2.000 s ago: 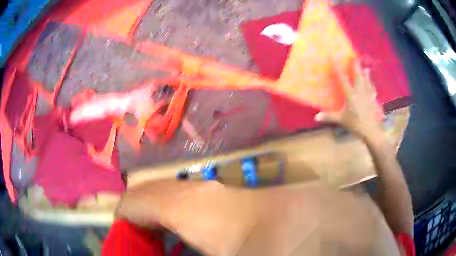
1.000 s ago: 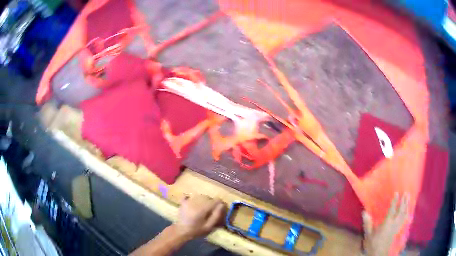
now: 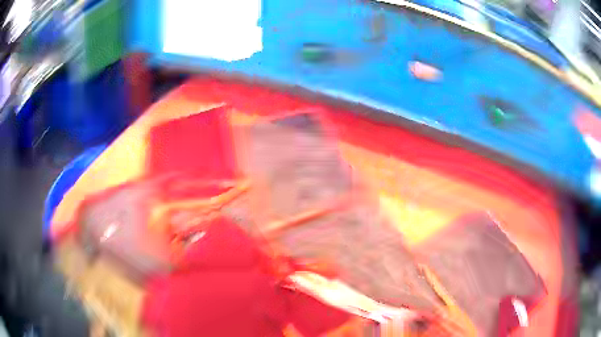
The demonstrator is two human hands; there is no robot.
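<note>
The frame is strongly blurred. An orange offcut skeleton (image 3: 395, 174) with wide openings lies over the grey-brown cutting pad (image 3: 296, 168). A red panel (image 3: 191, 148) lies at its upper left. Larger dark red pieces (image 3: 211, 293) lie at the lower left. Thin orange strips (image 3: 217, 201) and a whitish strip (image 3: 343, 296) lie among them. A small white mark or piece (image 3: 520, 312) shows on red material at the lower right. Neither my left hand nor my right hand is in view.
The blue press head (image 3: 369, 66), with green and pink knobs (image 3: 425, 70), spans the top above the sheet. A white plate (image 3: 212, 27) is on its left part. A light wooden ledge (image 3: 109, 289) runs at the lower left. A round blue rim (image 3: 62, 187) shows at the left.
The view has tilted up, so the press head now shows across the top. Both hands and the small blue die have left the picture at the bottom.
</note>
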